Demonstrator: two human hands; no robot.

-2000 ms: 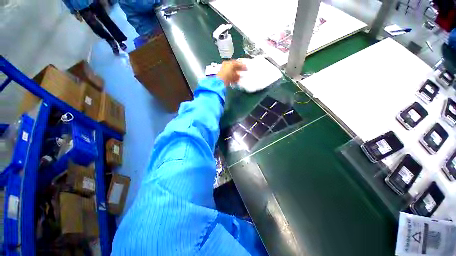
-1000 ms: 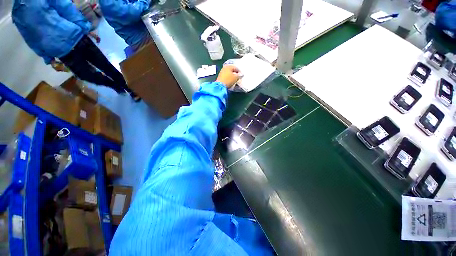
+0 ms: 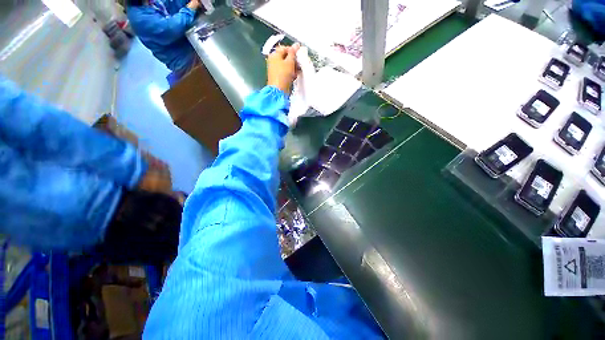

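Note:
My left hand (image 3: 282,68) reaches out at the end of a blue sleeve in the upper middle. Its thumb and fingertips pinch the raised edge of a white cleaning cloth (image 3: 304,89), which hangs down beside the fingers. The cloth's lower part runs into the white pile (image 3: 335,89) on the green bench; I cannot tell whether they are separate pieces. A sheet of dark screen films (image 3: 345,147) with pale marks lies on the bench nearer to me. My right hand is not in view.
Phones with white labels (image 3: 505,154) stand on the raised white board (image 3: 477,73). A printed packet (image 3: 574,267) lies at lower right. A white bottle (image 3: 272,44) is partly hidden behind my hand. A person in blue (image 3: 60,172) is close at left; another sits beyond a carton (image 3: 199,106).
My left hand has moved up and away from the pile, lifting white cloth with it. The person at left has come much closer. The view has shifted slightly.

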